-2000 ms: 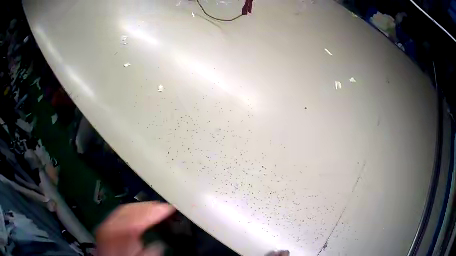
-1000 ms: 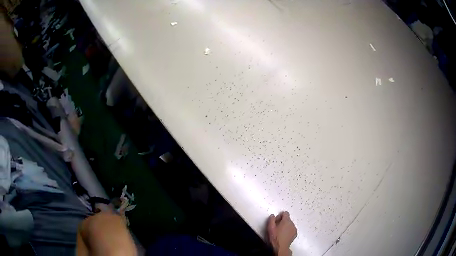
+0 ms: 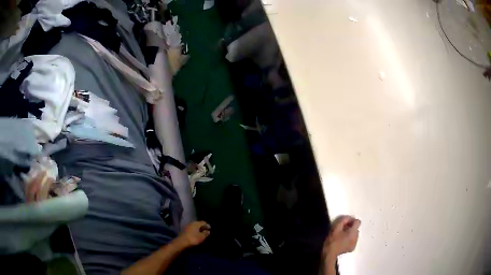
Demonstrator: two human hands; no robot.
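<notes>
The pale cutting table [image 3: 398, 161] fills the right side of the view, with fine dark specks and a few small white scraps on its top. My right hand [image 3: 343, 236] rests at the table's near-left edge with its fingers curled; nothing shows in it. My left hand [image 3: 195, 233] is over the gap left of the table, beside the lower end of a long grey roll [image 3: 171, 129]. Its fingers are curled in and no held thing shows. Neither hand touches the cloth heap.
A grey cloth heap [image 3: 118, 188] with white and pale blue pieces [image 3: 51, 88] lies at the left. The green floor [image 3: 207, 80] between heap and table carries scraps [image 3: 202, 169]. A thin cord [image 3: 449, 40] and a dark red piece [image 3: 487, 72] are at the upper right.
The view has swung left, so the floor and cloth heap take up more of it. My left hand and forearm show more clearly, away from the table. My right hand stays at the table edge.
</notes>
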